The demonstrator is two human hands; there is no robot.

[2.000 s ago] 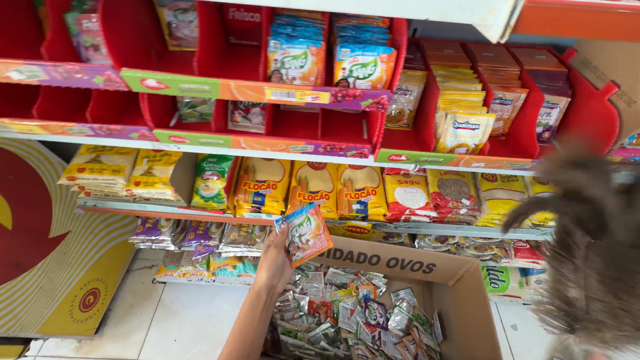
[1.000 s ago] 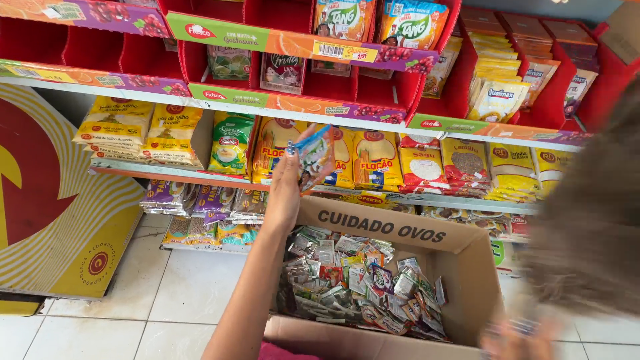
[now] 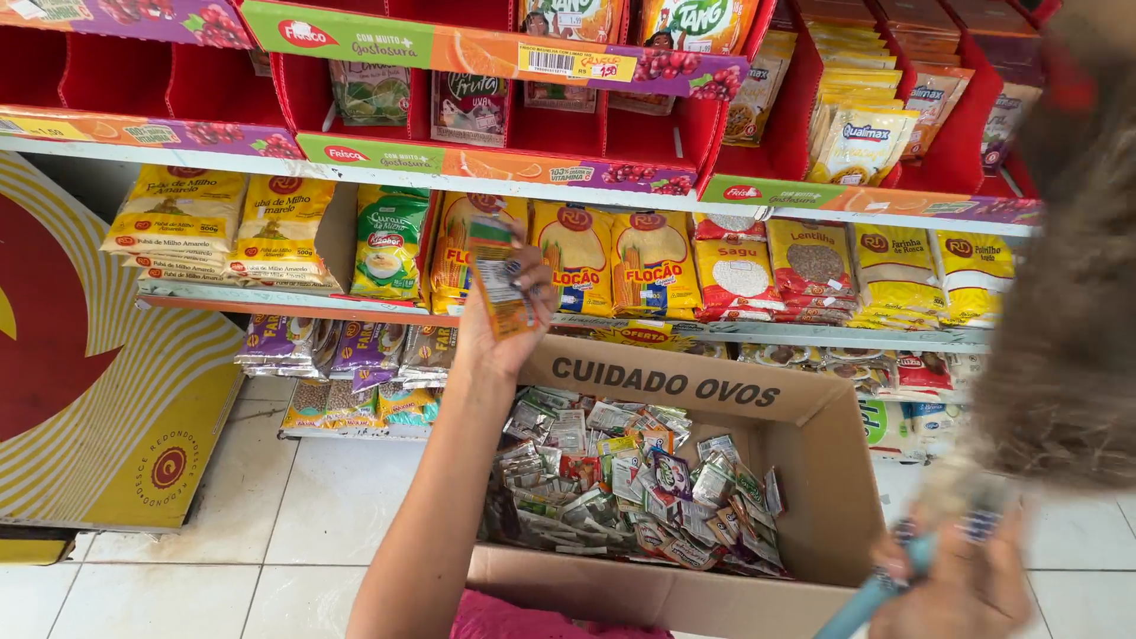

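My left hand (image 3: 510, 306) holds a drink-powder sachet (image 3: 499, 280) upright, its printed back towards me, in front of the yellow corn-flake flour bags (image 3: 581, 257). At the lower right my right hand (image 3: 963, 568) grips the blue handle (image 3: 874, 590) of a duster, whose brown feathery head (image 3: 1065, 266) rises blurred along the right edge. Below and between the hands stands an open cardboard box (image 3: 821, 479) with many small sachets (image 3: 621, 488) lying loose inside.
Red display trays (image 3: 497, 89) with some sachets line the upper shelves. Beneath them, a metal shelf (image 3: 382, 306) bears bagged flours, sago and lentils. Lower shelves hold more bags. A yellow and red printed panel (image 3: 98, 373) leans at the left, above white floor tiles (image 3: 324, 497).
The sachet in my left hand has been lifted and turned from its front to its back. My right hand and the duster handle have come into view at the lower right.
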